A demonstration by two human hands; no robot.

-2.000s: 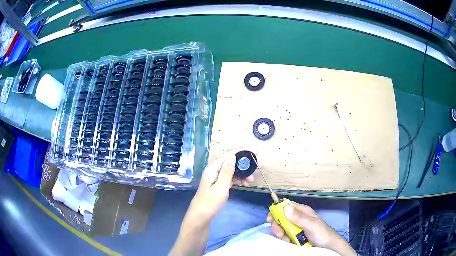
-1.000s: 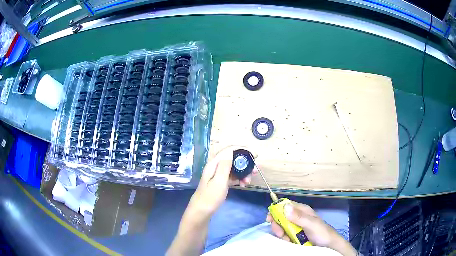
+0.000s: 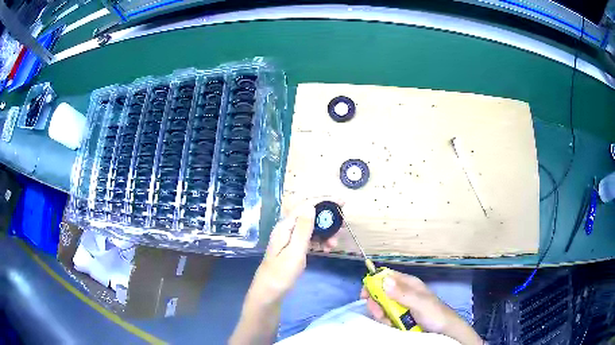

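Observation:
My left hand (image 3: pixel 286 246) holds a small black wheel (image 3: pixel 327 220) with a pale hub over the near edge of the tan cardboard mat (image 3: pixel 418 236). The hub faces up towards me. My right hand (image 3: pixel 411 300) grips a yellow-handled tool (image 3: pixel 386 296), whose thin metal shaft points up and left. Its tip is at the wheel's right rim; whether it touches cannot be told. Two more black wheels lie flat on the mat, one in the middle (image 3: pixel 354 174) and one near the far edge (image 3: pixel 342 108).
A clear tray (image 3: pixel 270 151) packed with black discs stands left of the mat. A slim silver tool (image 3: pixel 470 176) and dark specks lie on the mat. A white cylinder (image 3: pixel 67 125) is far left. A black cable (image 3: pixel 572 128) and blue-handled tool (image 3: pixel 591 214) are right.
The wheel in my left hand has shifted slightly left since the first frame and is turned a little. The yellow tool stays nearly in place.

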